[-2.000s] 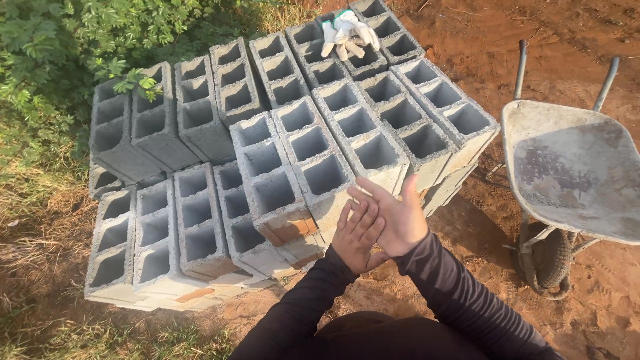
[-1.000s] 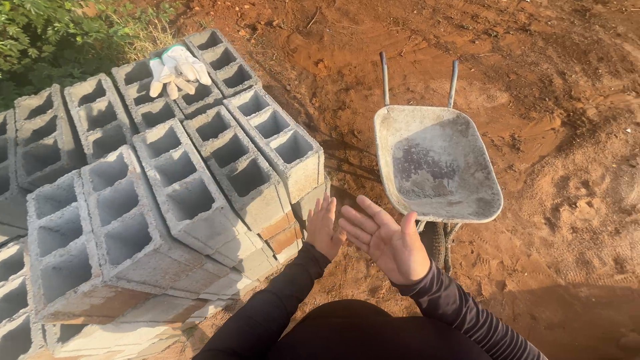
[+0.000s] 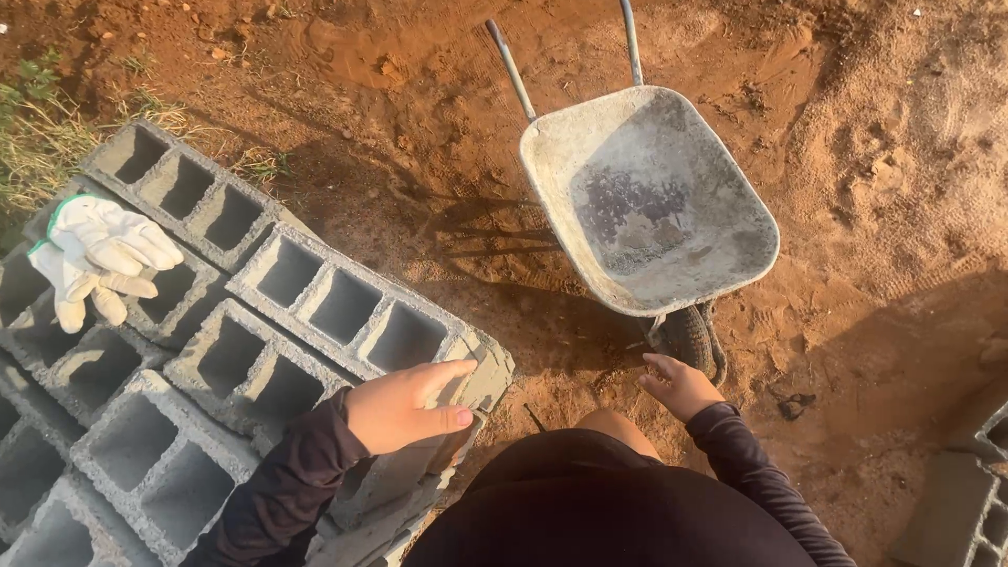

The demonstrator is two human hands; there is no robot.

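My left hand (image 3: pixel 413 405) is held over the near corner of the stacked hollow concrete blocks (image 3: pixel 346 303), thumb and fingers apart, with nothing in it; whether it touches the end block cannot be told. To the right, my right hand (image 3: pixel 676 386) hangs in the air near the wheel (image 3: pixel 687 340) of a wheelbarrow, its fingers partly spread and holding nothing. The wheelbarrow's metal tray (image 3: pixel 650 197) is stained with dried residue, and its handles point away from me. A pair of white work gloves (image 3: pixel 102 252) with green cuff edging lies on the blocks at the left.
Reddish bare soil (image 3: pixel 378 102) with tyre marks surrounds the wheelbarrow. More hollow blocks (image 3: pixel 949 504) stand at the lower right edge. Grass (image 3: pixel 47 150) grows at the upper left, beyond the stack. A dark scrap (image 3: pixel 790 403) lies on the ground right of the wheel.
My hands were together two seconds ago and are now wide apart, the left over the blocks and the right near the wheel. The view has swung right, towards the wheelbarrow.
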